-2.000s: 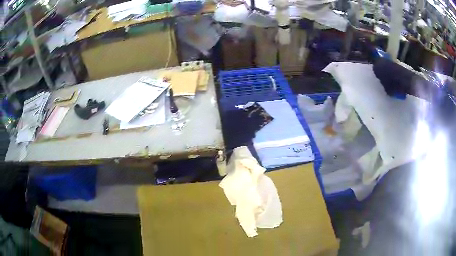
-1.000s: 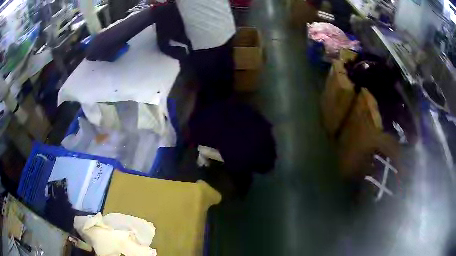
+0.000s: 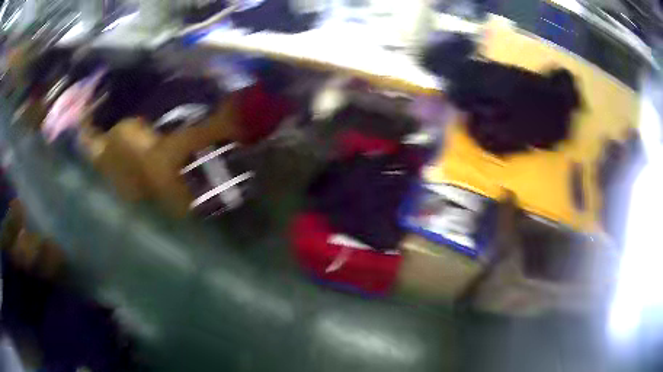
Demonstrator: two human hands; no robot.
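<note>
Neither of my hands is in the picture. The view is strongly blurred. A dark heap, probably fabric, lies on a yellow-topped table at the right. Below and left of it, dark cloth lies on a red container or cloth near the middle. A blue-edged crate with white and grey contents stands beside it.
The green floor curves from the left edge across the bottom. Brown cartons or bags stand at the left, with a pink bundle behind. A long white-topped table runs along the back.
The view has swung right, away from the desk, yellow-covered crate and person. The aisle now lies at the left, and the yellow table with the dark heap has come into view.
</note>
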